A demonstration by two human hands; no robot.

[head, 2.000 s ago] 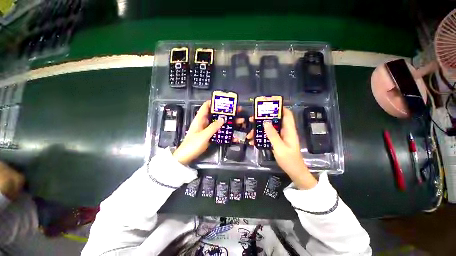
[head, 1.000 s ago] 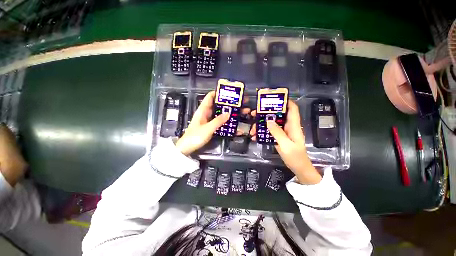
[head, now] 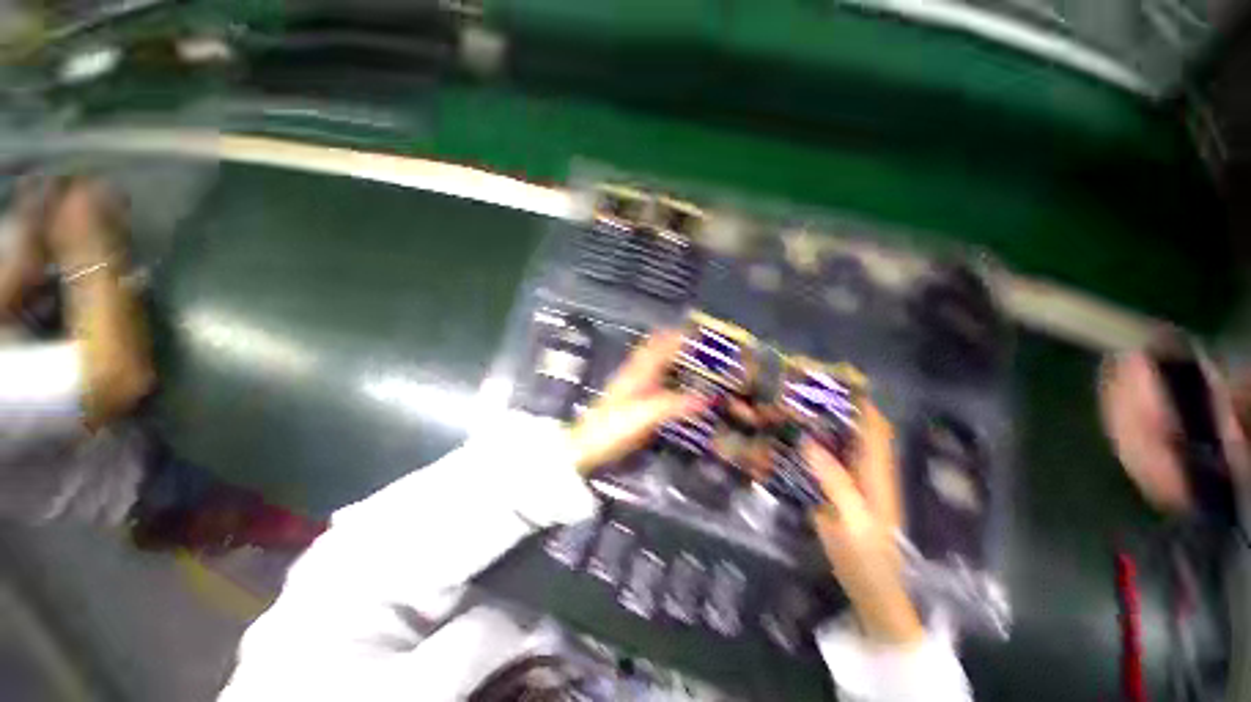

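The frame is blurred. My left hand (head: pixel 638 405) holds a keypad phone (head: pixel 713 353) with a pale gold frame and lit screen. My right hand (head: pixel 858 494) holds a second keypad phone (head: pixel 819 395), its screen also lit. Both phones are over the clear blister tray (head: pixel 999 521). Two keypad phones stand screen up in the tray's back left, one of them at the corner (head: pixel 617 247). Face-down black phones lie at the tray's left (head: pixel 560 359) and right (head: pixel 951 473). Key details and screen text are unreadable.
Several small dark rectangles (head: pixel 642 580) lie below the tray. A red marker pen (head: pixel 1129 624), a black smartphone (head: pixel 1196 432) and a pink fan base (head: pixel 1146 425) are at the right. Another person's hands (head: pixel 103 302) and pale sleeve show at the left.
The view has swung left and tilted, so tray and hands appear lower and further right, and more of the other person shows. Both hands still hold their phones.
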